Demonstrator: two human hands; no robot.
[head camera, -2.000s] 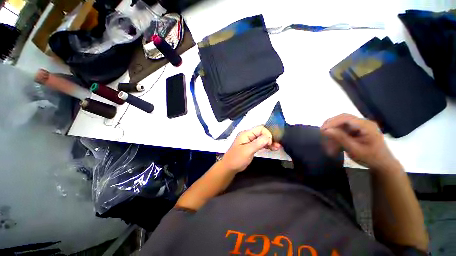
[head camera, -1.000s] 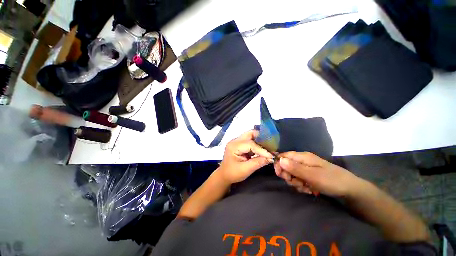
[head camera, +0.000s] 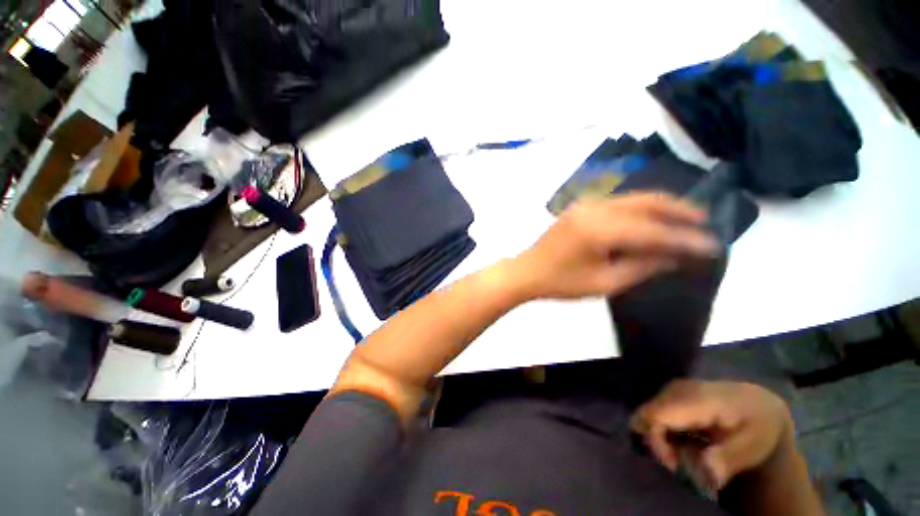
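A dark pocket piece (head camera: 661, 328) hangs lengthwise, blurred, from the fingers of my left hand (head camera: 625, 242). That hand reaches across to the right, over the near edge of the fanned pile (head camera: 595, 179). My right hand (head camera: 721, 428) is below the piece, near my body, with curled fingers and a small dark thing partly hidden in them; I cannot tell what it is. The thick pile of pocket pieces (head camera: 404, 212) with a blue-olive checked band stands at centre left.
A further dark pile (head camera: 797, 126) lies at upper right. A phone (head camera: 297, 288), thread spools (head camera: 217, 312) and a blue strip (head camera: 336, 292) lie left of the thick pile. A black bag (head camera: 323, 60) is at the top, a cardboard box (head camera: 76, 171) at far left. Clear plastic (head camera: 207, 464) hangs below the white table (head camera: 484, 338).
My left hand has moved from the near table edge up and right with the dark piece. My right hand has parted from it and moved right and down. The view has shifted, showing more at the top.
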